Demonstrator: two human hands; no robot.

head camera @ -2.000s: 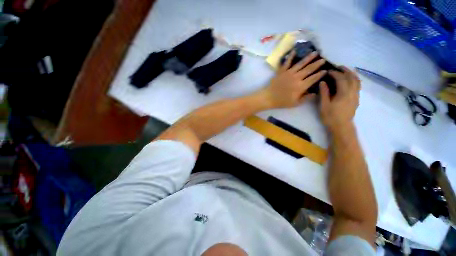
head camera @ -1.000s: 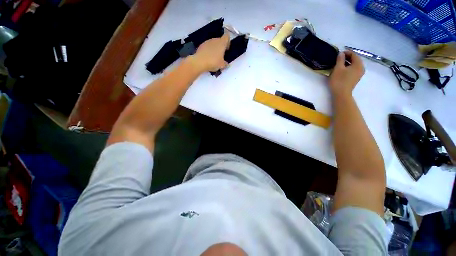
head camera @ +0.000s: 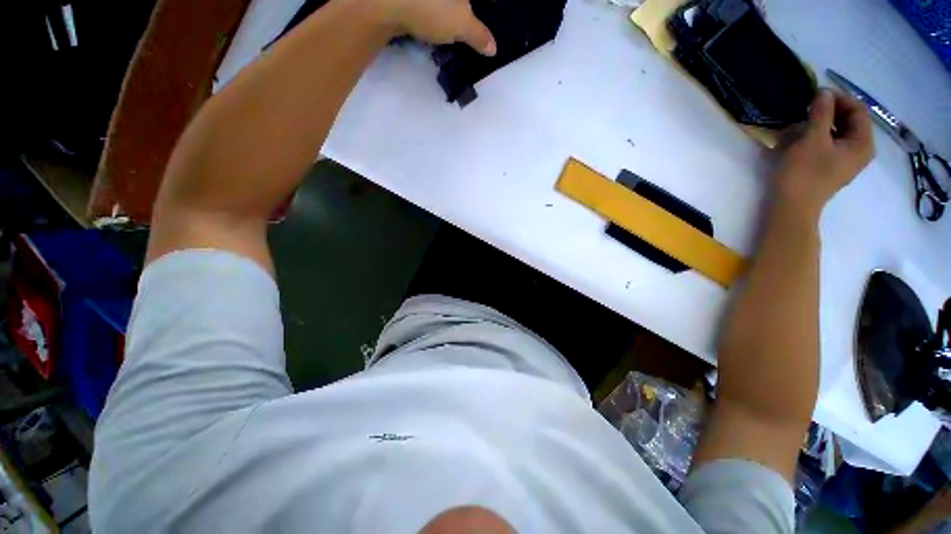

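Observation:
My left hand (head camera: 443, 19) is at the top edge, its thumb against a loose dark fabric stack (head camera: 516, 40). Its other fingers are hidden or cut off, so its grip is unclear. My right hand (head camera: 832, 146) has curled fingers at the right corner of the neat dark pile (head camera: 746, 63); whether it pinches a piece is unclear. The pile lies on a yellow card (head camera: 652, 19). The yellow-brown pressing template (head camera: 652, 221) lies across a dark cut piece (head camera: 673, 203), which shows on both sides of it. Neither hand touches them.
Fabric shears (head camera: 886, 120) lie right of the pile. The steam iron (head camera: 892, 339) is at the right edge of the white table (head camera: 469, 172). A blue basket (head camera: 923, 21) shows at the top right corner. Clear plastic bags (head camera: 662, 417) are below the table's front edge.
The view has shifted. My left hand moved from the neat pile to the loose stacks at the left. My right hand has stayed at the pile's right end, its fingers more curled than at first.

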